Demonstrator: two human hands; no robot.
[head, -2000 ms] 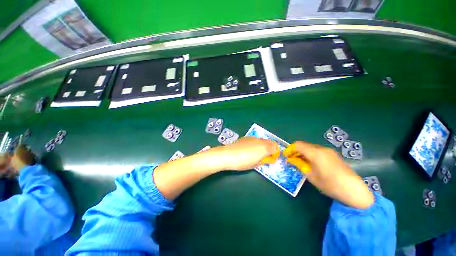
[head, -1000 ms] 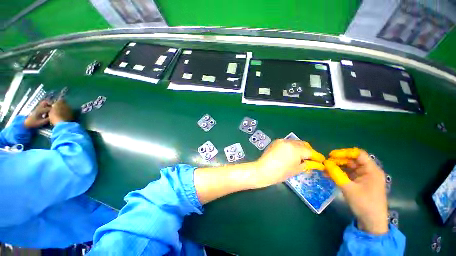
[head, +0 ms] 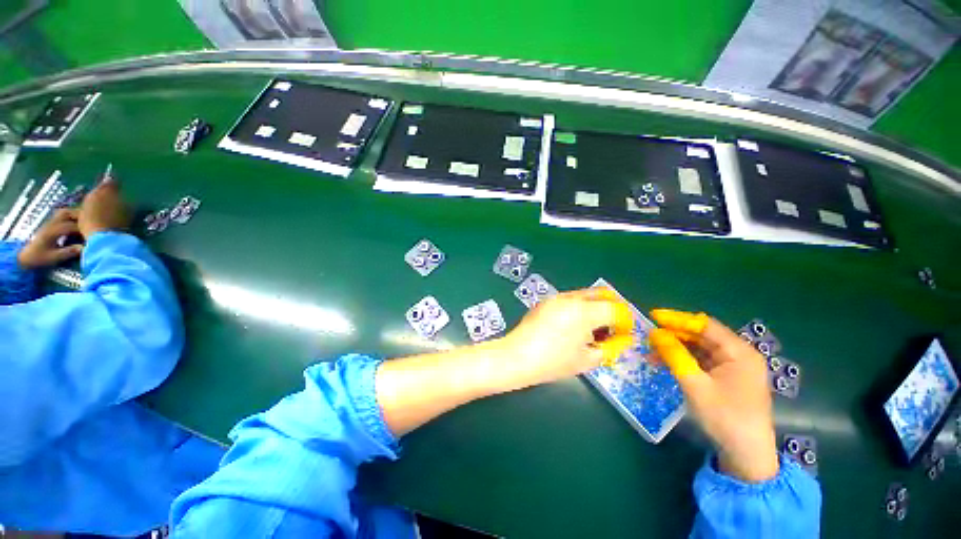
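My left hand (head: pixel 574 335), with yellow-orange finger cots, is over the upper left edge of a white box (head: pixel 645 395) full of tiny blue pieces. Its thumb and finger curl towards each other; whether a tiny piece is between them cannot be seen. My right hand (head: pixel 722 384), also in finger cots, is at the box's right side, thumb and forefinger close to the left fingertips. The hands are slightly apart. Grey lens covers (head: pixel 427 317) with ringed holes lie left of the box, one partly beside my left hand. More covers (head: pixel 801 453) lie right of my right hand.
Black panels (head: pixel 635 179) on white sheets lie in a row across the dark-green surface, one with a small ring part on it. A second box of blue pieces (head: pixel 923 398) is at the far right. A person's hands (head: pixel 79 226) work at the left beside pale strips.
The view has swung right since the first frame and shifted slightly since the second. My hands, touching at the fingertips one second ago, are now slightly apart and lower over the box.
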